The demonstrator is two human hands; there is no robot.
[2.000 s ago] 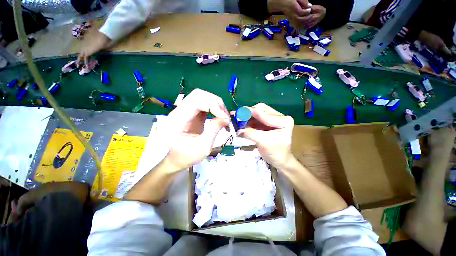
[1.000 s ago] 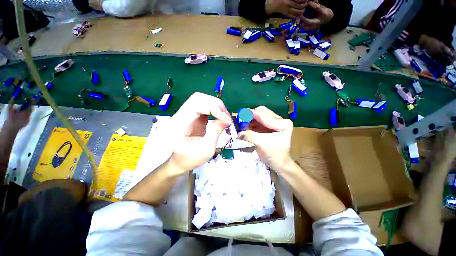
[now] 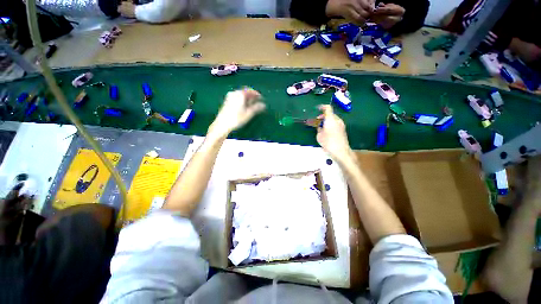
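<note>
My left hand (image 3: 238, 111) is blurred over the green conveyor belt, fingers bent. A small reddish spot shows at its fingertips; whether it holds anything is unclear. My right hand (image 3: 332, 132) is over the belt, with a small bit of blue battery (image 3: 320, 117) at its fingertips, mostly hidden. A small green circuit board (image 3: 287, 120) lies left of it, with reddish wires running towards the fingers. I cannot tell whether the fingers grip the battery. The box of white stickers (image 3: 279, 217) is below both hands on the white board (image 3: 207, 160).
The belt (image 3: 201, 80) carries blue batteries and pink housings (image 3: 386, 91). An empty carton (image 3: 448, 202) is at right, with green wires (image 3: 468, 270) below it. Printed yellow sheets (image 3: 89, 178) lie left. Across the belt, a person's hands (image 3: 365, 12) are above a battery pile (image 3: 368, 41).
Both hands have moved forward from above the sticker box to the belt and apart. The battery they held between them no longer shows there. The belt parts have shifted, mostly left.
</note>
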